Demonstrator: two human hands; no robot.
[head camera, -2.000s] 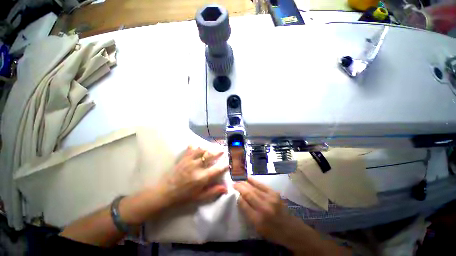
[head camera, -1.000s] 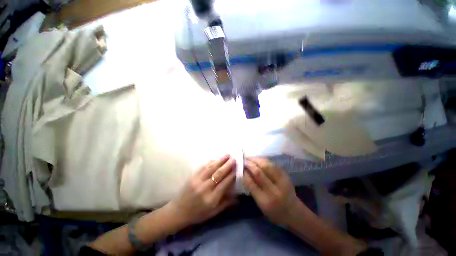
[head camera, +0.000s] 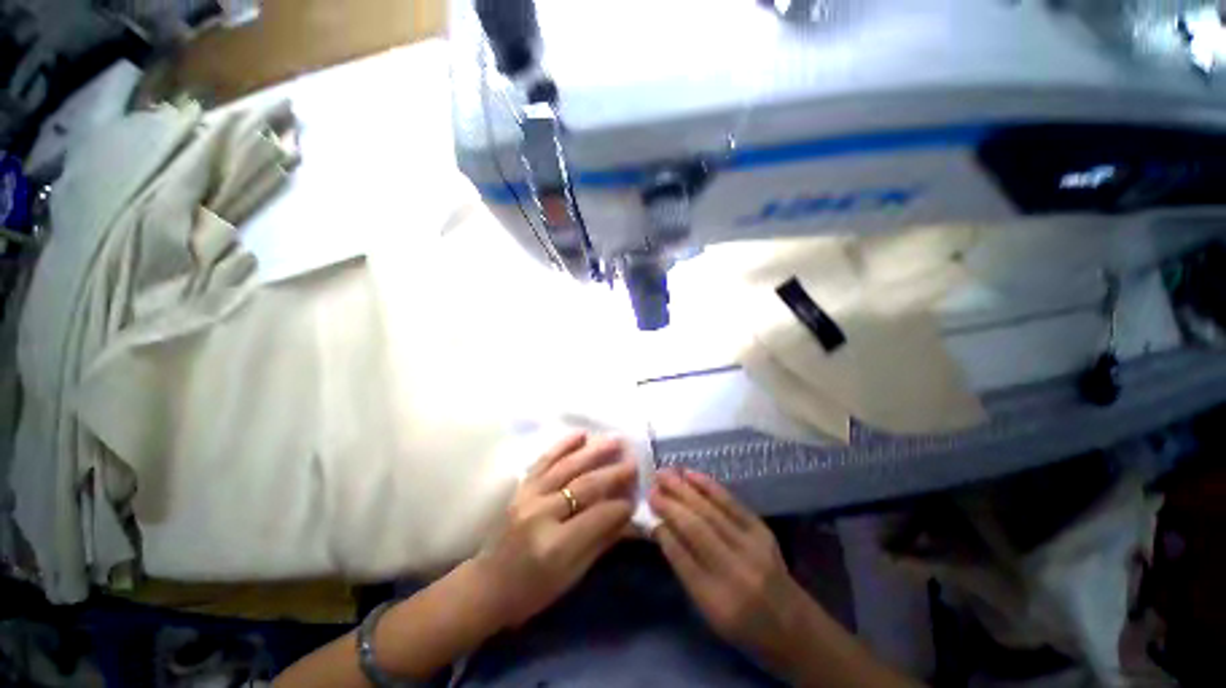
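A cream garment panel (head camera: 282, 430) lies on the table left of the needle and reaches the front edge. My left hand (head camera: 562, 524), with a ring, lies on its right edge. My right hand (head camera: 719, 544) has its fingertips at the same edge, close to the left fingers. Both hands hold the cloth edge between them, at the front of the table. The presser foot area (head camera: 649, 293) is behind the hands under a bright glare; the needle cannot be made out.
The white sewing machine (head camera: 834, 101) with a blue stripe spans the top. Beige facing pieces (head camera: 901, 370) with a black label (head camera: 811, 315) lie right of the needle. Folded panels (head camera: 101, 309) hang at the left. Pale cloth (head camera: 1096, 551) hangs below the table at the right.
The cloth edge and both hands have come away from the needle to the table's front edge. The view has shifted, showing the machine head higher up. Both hands remain close together.
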